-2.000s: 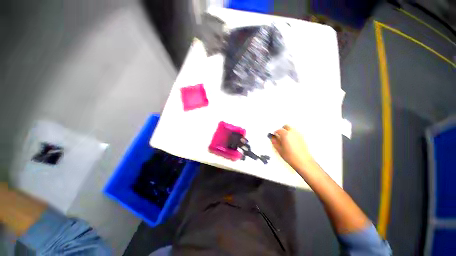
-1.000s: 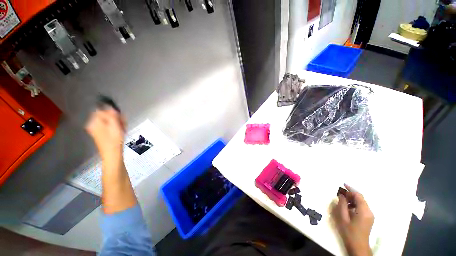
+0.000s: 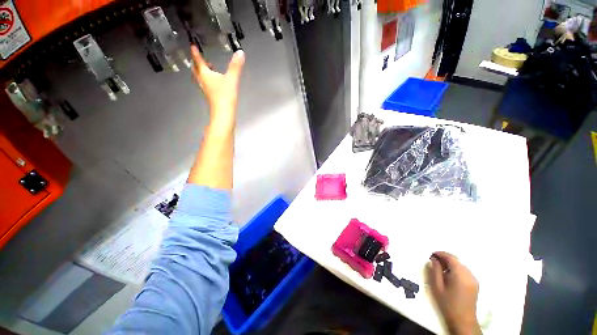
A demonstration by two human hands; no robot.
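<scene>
My left hand (image 3: pixel 219 75) is raised at the overhead metal clips (image 3: pixel 161 31), thumb and forefinger apart, with no piece seen between them. A black piece shows right by the forefinger, on the clip side. My right hand (image 3: pixel 453 288) is low over the right front of the white table, fingers curled; a small dark bit shows at its fingertips. The near pink tray (image 3: pixel 347 245) has black pieces (image 3: pixel 369 248) in it, and more loose black pieces (image 3: pixel 393 275) lie in a line beside it.
A second pink tray (image 3: pixel 330 187) lies farther back on the white table (image 3: pixel 419 219). A clear bag with black contents (image 3: pixel 419 160) and a dark grey crumpled item (image 3: pixel 366 131) lie behind it. A blue bin (image 3: pixel 267 296) with black parts is below the table's left edge; another blue bin (image 3: pixel 416 95) stands beyond.
My left hand has moved up and right to the clips and opened; the dark piece it held a second ago no longer shows in it. My right hand stays low over the table.
</scene>
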